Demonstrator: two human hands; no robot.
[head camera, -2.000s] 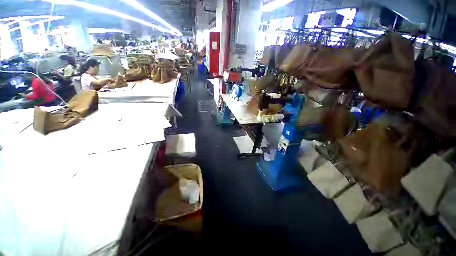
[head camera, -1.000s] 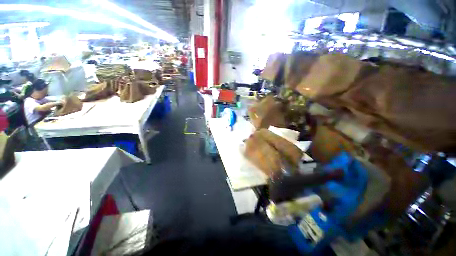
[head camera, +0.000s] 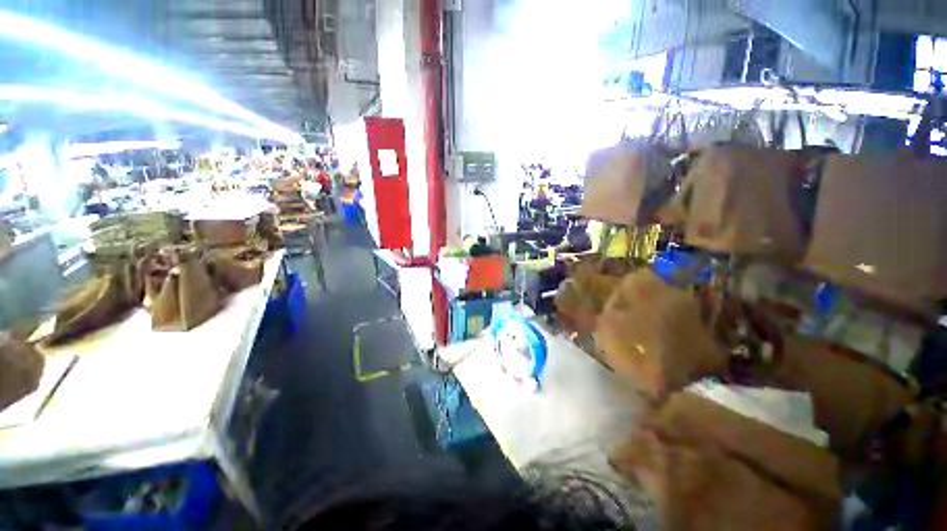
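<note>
Neither of my hands is in view. Nearest in front of me, at the lower right, brown bags (head camera: 727, 462) lie on a narrow worktable (head camera: 566, 399), with white paper or lining (head camera: 763, 408) beside them. A small blue fan-like thing (head camera: 519, 347) stands on the same table. A dark blurred shape lies along the bottom edge; I cannot tell what it is.
Brown bags hang on a rack (head camera: 742, 197) at the right. A white table (head camera: 145, 394) at the left bears brown bags (head camera: 185, 292), with a blue bin (head camera: 156, 503) under it. A grey aisle (head camera: 322, 404) runs between, past a red cabinet (head camera: 387, 182).
The view has moved forward along the aisle and turned. The near white table, yellow-rimmed bin and blue machine have left view. The fan-like thing and hanging bags look nearer.
</note>
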